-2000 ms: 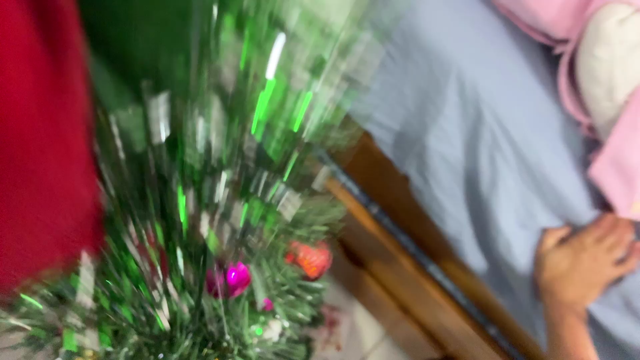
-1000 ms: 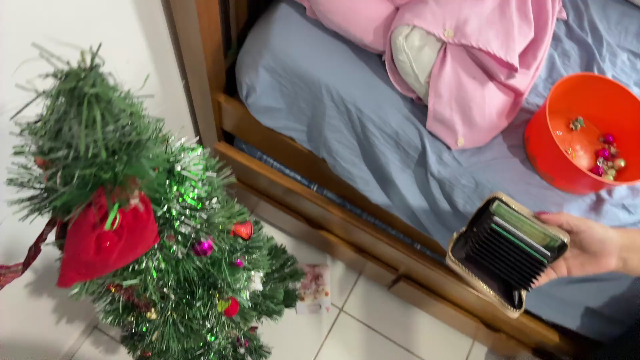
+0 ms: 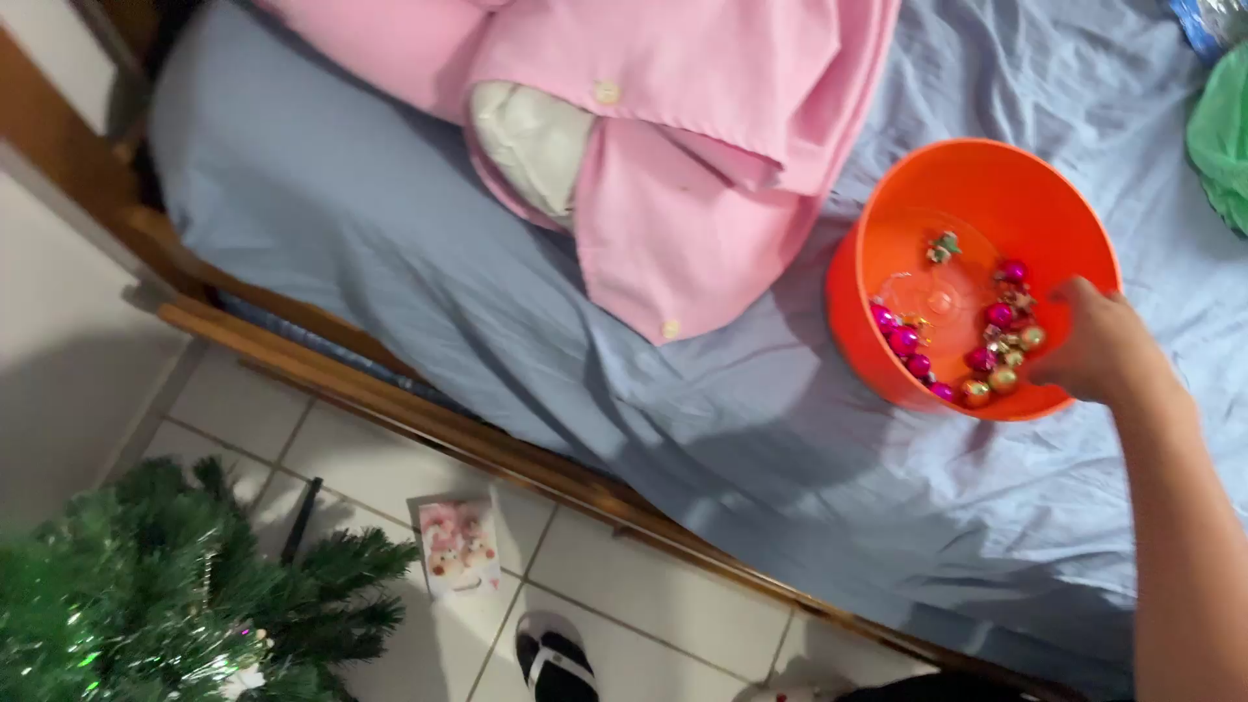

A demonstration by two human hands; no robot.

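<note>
My right hand [image 3: 1111,346] reaches over the right rim of an orange plastic bucket [image 3: 846,292], its fingers apart, with nothing seen held. Small magenta baubles [image 3: 999,314] and gold baubles [image 3: 1003,378] lie in the bucket near my fingers. More magenta baubles [image 3: 903,340] are along its lower left wall, and a small green and white ornament [image 3: 942,248] sits farther up inside. The bucket stands on a blue bedsheet [image 3: 741,468]. At lower left is a green artificial Christmas tree [image 3: 146,585] with tinsel. My left hand is out of view.
A pink buttoned cloth [image 3: 702,224] covers a pillow [image 3: 531,141] left of the bucket. Green translucent material [image 3: 1224,136] lies at the right edge. The wooden bed rail [image 3: 409,419] borders the tiled floor, which holds a printed card [image 3: 458,548] and a foot in a sandal [image 3: 558,658].
A second ago my right hand held an open wallet left of the bucket; now it is at the bucket and the wallet is out of view. The view has shifted toward the bed.
</note>
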